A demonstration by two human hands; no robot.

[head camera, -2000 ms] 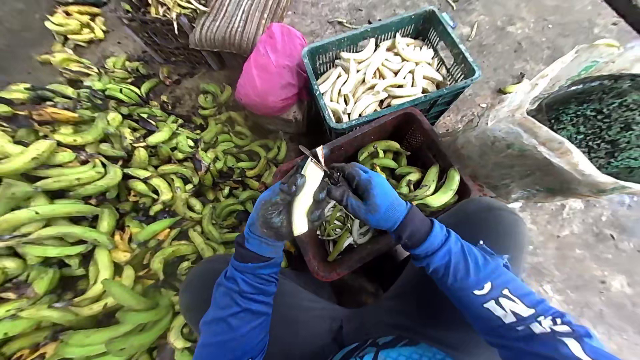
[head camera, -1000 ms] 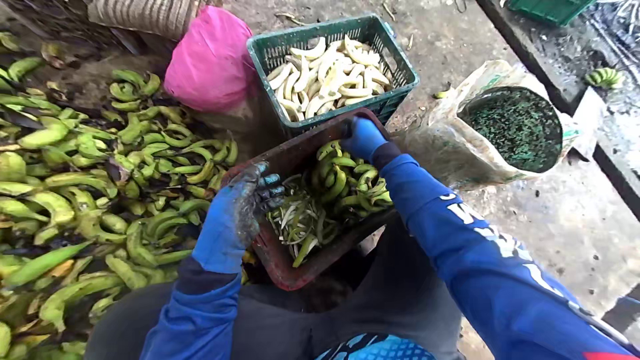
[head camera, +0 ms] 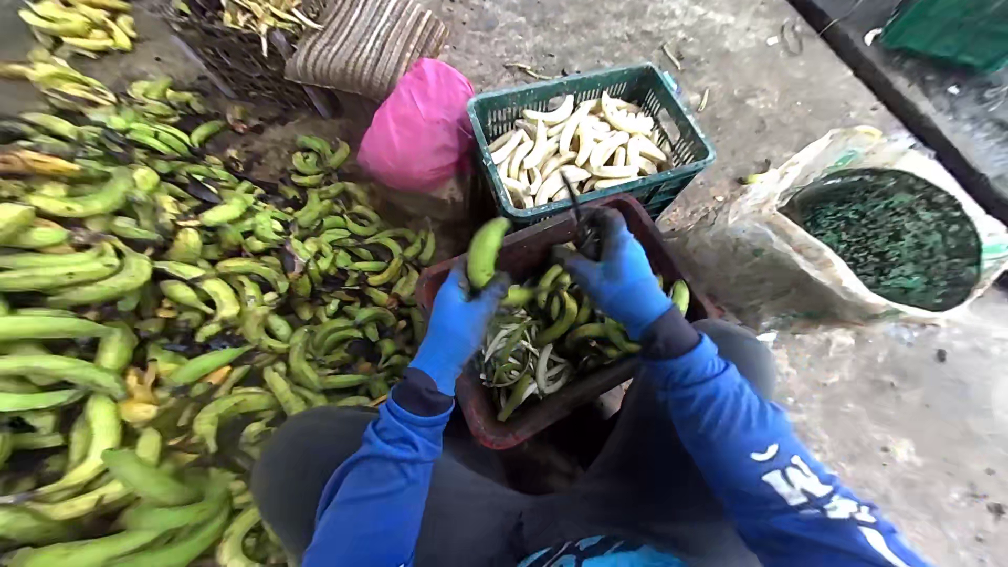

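My left hand [head camera: 465, 307], in a blue work glove with a dark palm, holds an unpeeled green plantain [head camera: 487, 252] upright. My right hand [head camera: 618, 276], gloved alike, grips a knife [head camera: 573, 201] whose dark blade points up and away from me. Both hands are over a dark red plastic crate [head camera: 504, 431] between my legs. Inside it lie green plantains [head camera: 563, 315] and, on the left side, strips of peel [head camera: 516, 354]. Just beyond stands a green plastic crate [head camera: 693, 161] filled with pale peeled plantains [head camera: 583, 146]. The knife's handle is mostly hidden by my fingers.
Heaps of green plantains [head camera: 228, 299] cover the ground at left. A pink bag [head camera: 419, 126] is beside the green crate, near a striped cushion or mat [head camera: 366, 43]. To the right stands an open sack [head camera: 756, 244] around a dark green-flecked round container [head camera: 890, 236].
Two seconds ago my left hand held a partly peeled plantain; one second ago it was bare over the crate. Now it holds a green one. My right hand has come back from the crate's far edge.
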